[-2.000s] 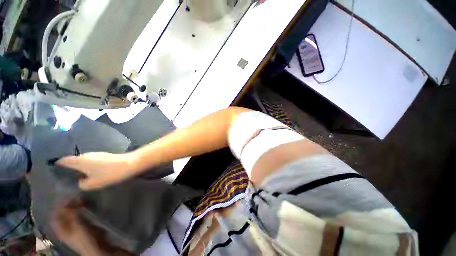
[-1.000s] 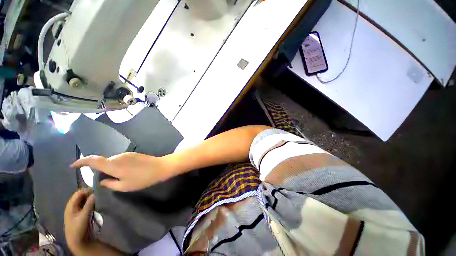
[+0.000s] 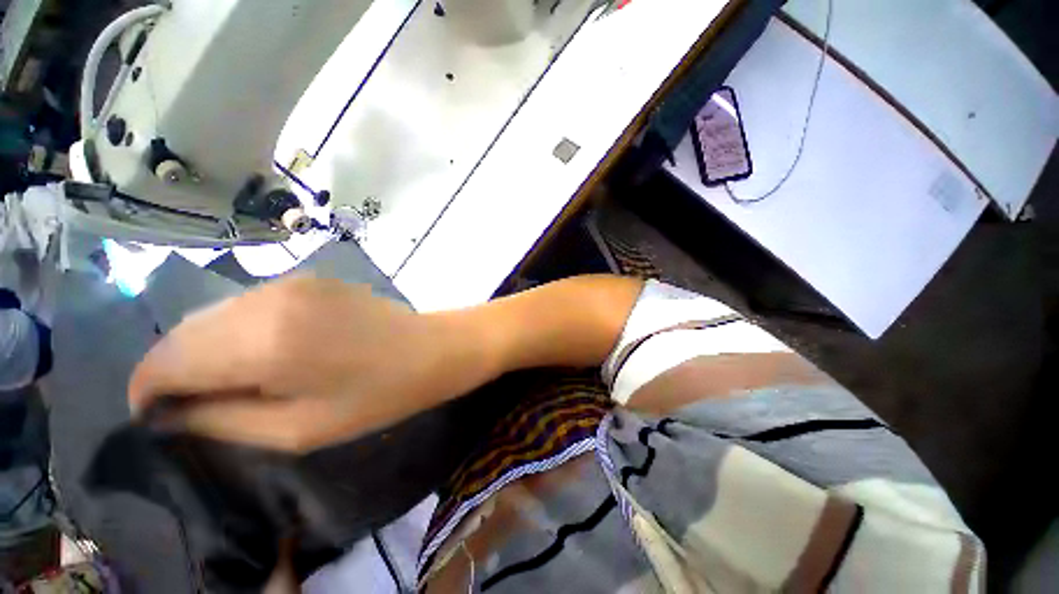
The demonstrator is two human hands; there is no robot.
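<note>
My right hand (image 3: 279, 366), bare and blurred, is bent over dark grey cloth (image 3: 232, 493) and grips its upper edge between thumb and fingers at the left of the view. The cloth is bunched and hangs toward my lap. Of my left hand only a small blurred part (image 3: 282, 571) shows at the bottom edge; the cloth hides the rest. A flat grey panel (image 3: 87, 371) lies on the table at the left, with pointed grey pieces (image 3: 337, 273) reaching up near the machine's needle area.
The white sewing machine head (image 3: 221, 93) is at upper left, with its bed (image 3: 406, 128) beside it. A phone (image 3: 722, 137) with a cable lies on a lower white surface (image 3: 859, 186) at right. A checked apron (image 3: 523, 447) covers my lap. White bundled cloth is at far left.
My right hand has come up closer to the camera and now grips the dark cloth, which is lifted and bunched. My left hand has dropped mostly out of sight behind the cloth.
</note>
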